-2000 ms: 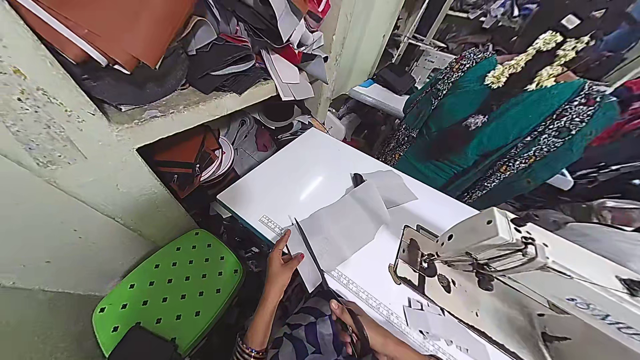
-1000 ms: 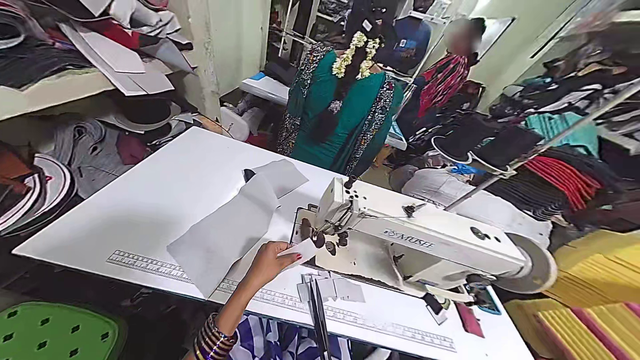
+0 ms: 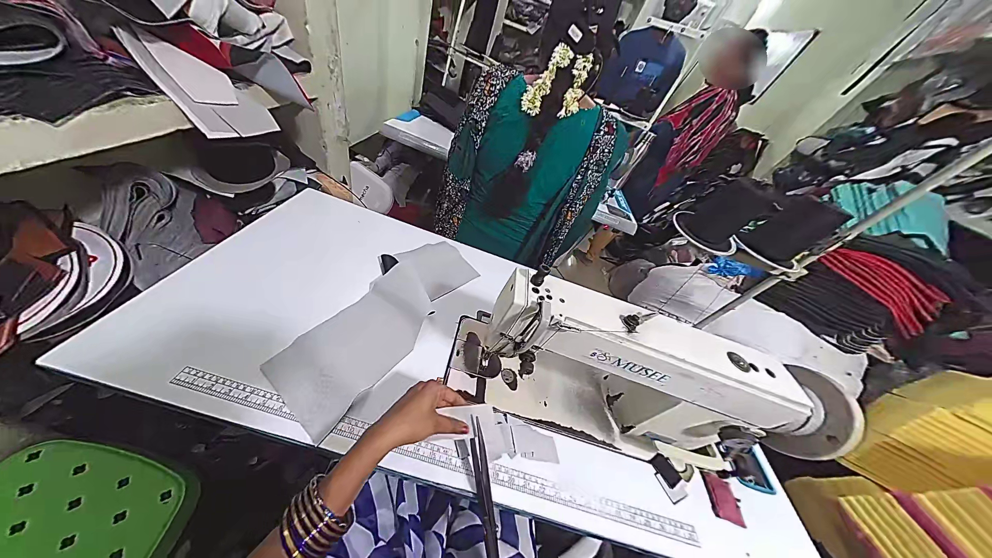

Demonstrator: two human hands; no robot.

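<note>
My left hand (image 3: 422, 415) pinches a small white piece (image 3: 457, 419) between thumb and fingers, just in front of the sewing machine's needle area. The scissors (image 3: 482, 473) point up from the bottom edge, their blades at the piece's right part. My right hand is out of view below. Small light cut pieces (image 3: 535, 443) lie right of the blades. A large light grey sheet (image 3: 353, 349) rests left of my hand, overlapping a smaller grey piece (image 3: 446, 270). A printed ruler strip (image 3: 573, 496) runs along the table's front edge.
The Musee sewing machine (image 3: 659, 368) occupies the right of the white table (image 3: 209, 310). A green perforated stool (image 3: 85, 496) is at lower left. A person in green (image 3: 519, 170) sits beyond the table; another person (image 3: 697, 128) is farther back. Yellow stacks (image 3: 922, 434) stand at right.
My left hand was at the large grey sheet's front end two seconds ago; now it is right of it, holding a small piece. The view has swung right.
</note>
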